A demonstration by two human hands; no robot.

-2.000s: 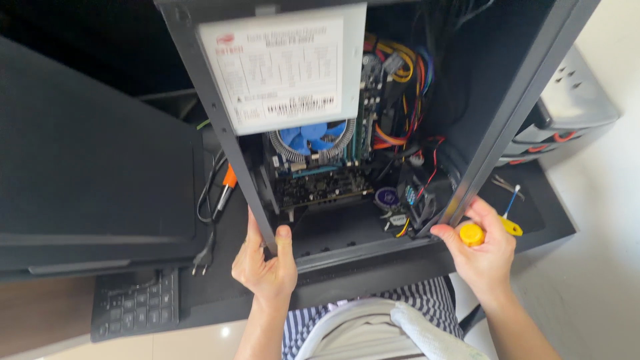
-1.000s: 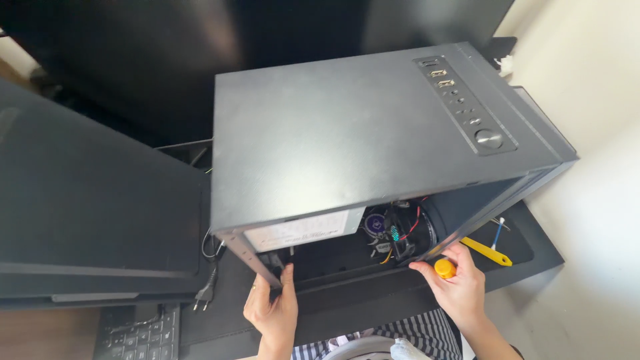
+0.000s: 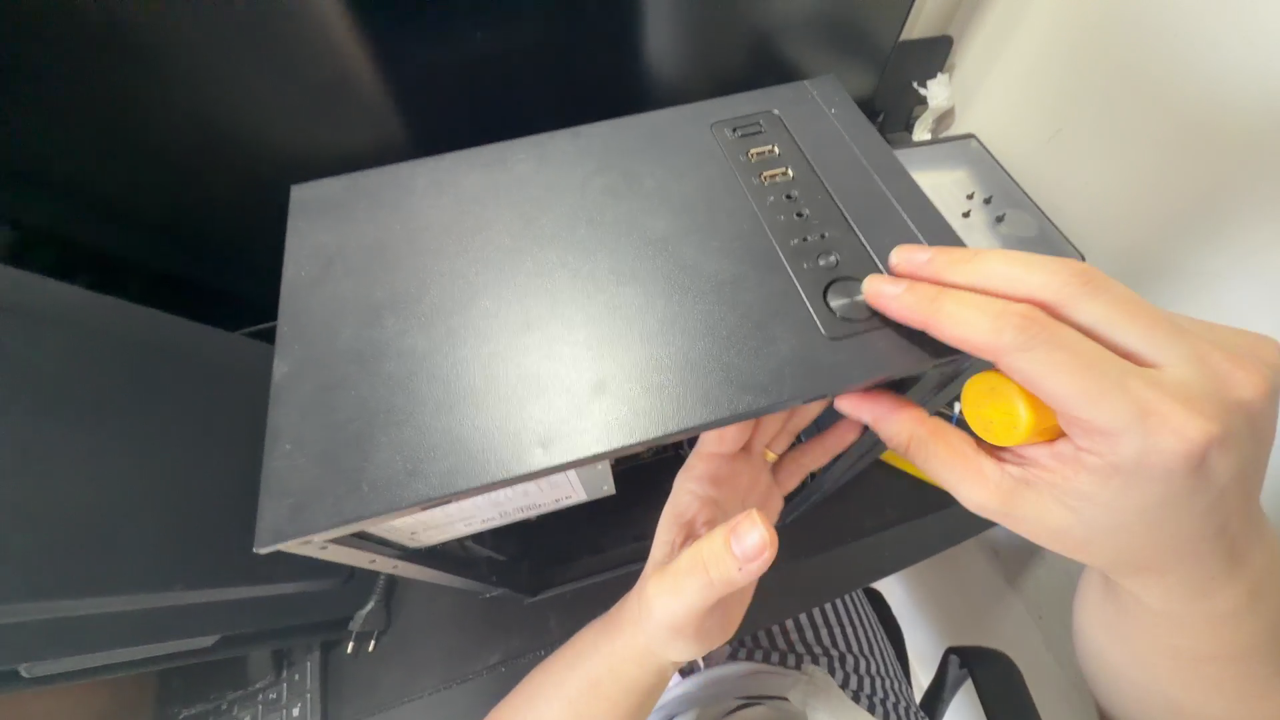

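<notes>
A black computer case (image 3: 520,300) stands upright with its open side toward me and its top panel in view. The labelled power supply (image 3: 500,508) shows just under the top edge. My right hand (image 3: 1110,400) has its fingertips on the top beside the round power button (image 3: 848,298) and its thumb at the top's edge. Against its palm it holds a tool by a yellow handle (image 3: 1008,408); the rest of the tool is hidden. My left hand (image 3: 715,520), palm up with fingers spread, reaches into the open side below that edge, its fingertips partly hidden.
Behind the case stands a large dark screen (image 3: 560,60). A black panel (image 3: 130,430) is at the left, with a power plug (image 3: 370,612) and a keyboard (image 3: 265,690) near it. Small screws lie on a box (image 3: 985,205) by the wall. Another yellow item (image 3: 905,466) lies beyond my right hand.
The case has tipped upright, so its top shows instead of its inside. My right hand has moved from the lower edge to the top, and my left hand has left the lower left corner for the open side.
</notes>
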